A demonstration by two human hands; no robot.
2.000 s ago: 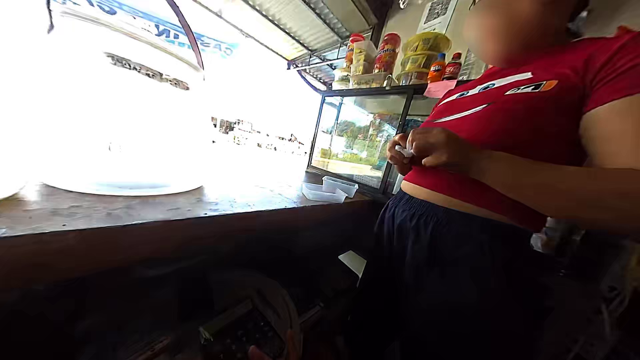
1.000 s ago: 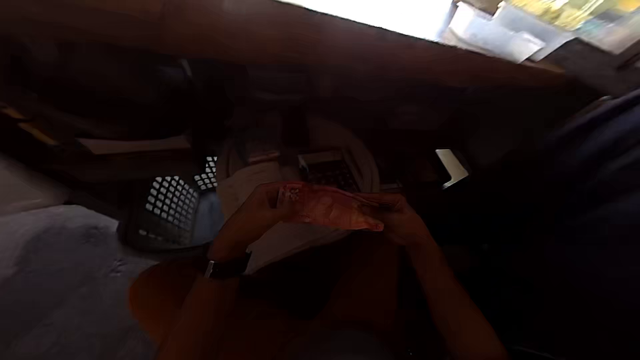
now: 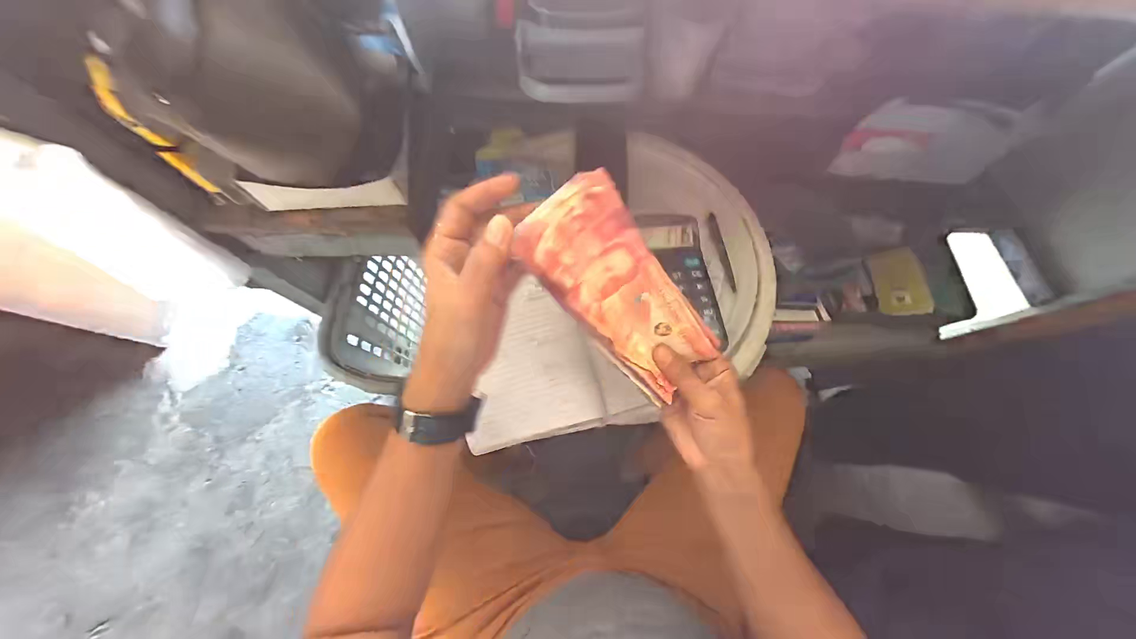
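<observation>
A stack of reddish banknotes is held tilted in front of me. My right hand grips its lower right end, with the thumb on top. At the upper left end is my left hand, its fingers apart beside the notes; whether a fingertip behind them touches is hidden. A dark watch is on the left wrist. Beneath the notes lie an open notebook with lined pages and a dark calculator, partly covered by them. Both rest on a round, pale plastic stool or lid.
A grey perforated plastic basket stands left of the notebook. To the right, a shelf holds a yellow packet and a phone-like object. A plastic bag lies farther back. My knees are below the notebook.
The view has swung down from the counter and another person to my lap. Since one second ago, my left hand has come off its grip on the notes, which now tilt more steeply.
</observation>
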